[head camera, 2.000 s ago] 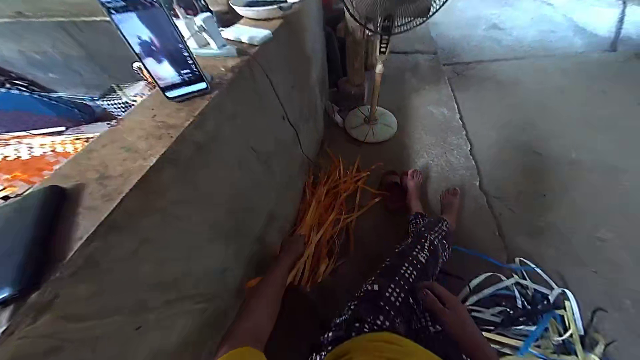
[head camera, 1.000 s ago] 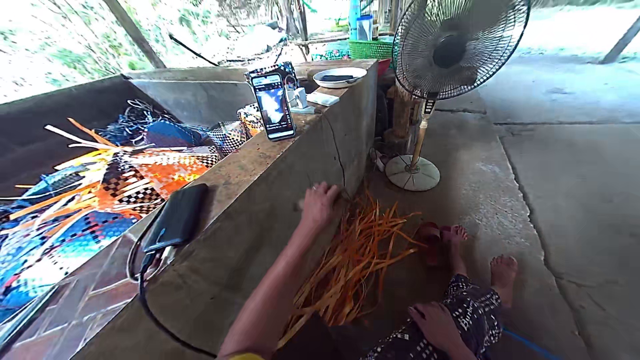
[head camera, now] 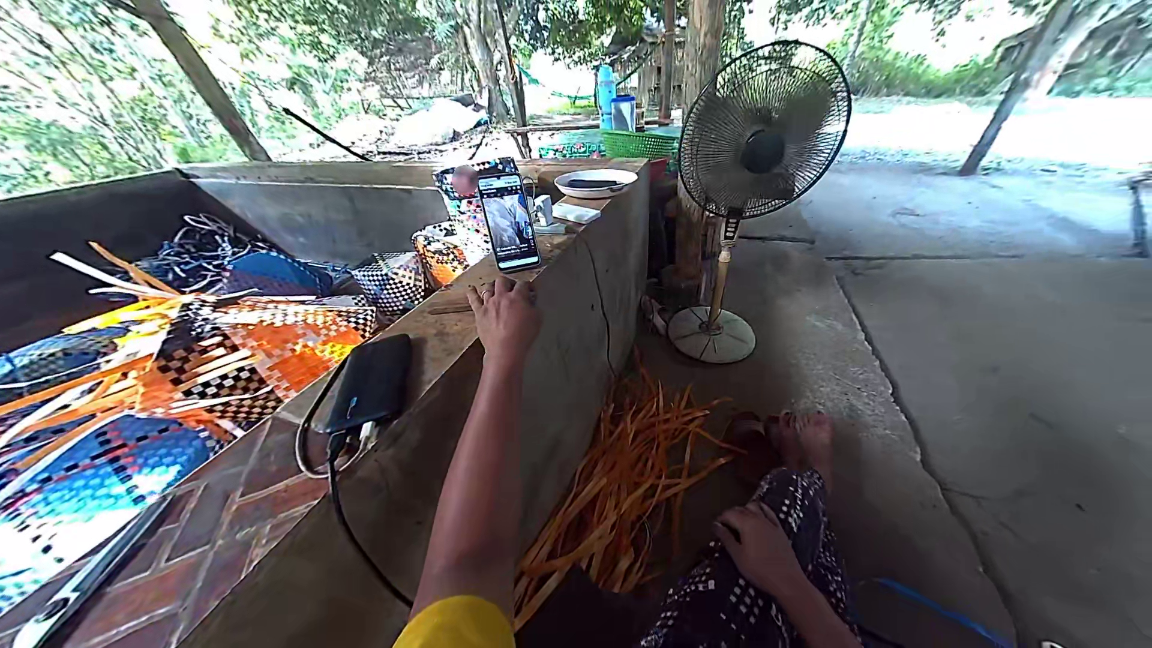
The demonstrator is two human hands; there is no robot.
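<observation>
My left hand rests on top of the low concrete wall, fingers spread, just below a smartphone that stands leaning there with its screen lit. A thin flat brown piece lies at its fingertips; whether the fingers grip it I cannot tell. My right hand lies on my patterned trouser leg, holding nothing that shows. Beside the wall's foot a heap of orange strips lies on the floor. A black power bank with cables sits on the wall nearer to me.
A pedestal fan stands beyond the strips. Woven checkered pieces lie left of the wall. A white dish and a white adapter sit on the wall. Scissors lie at lower left; a blue strip lies at lower right.
My left hand has moved from the orange strips up past the wall's side onto its top. The view has turned up and left. My right hand stays on my leg.
</observation>
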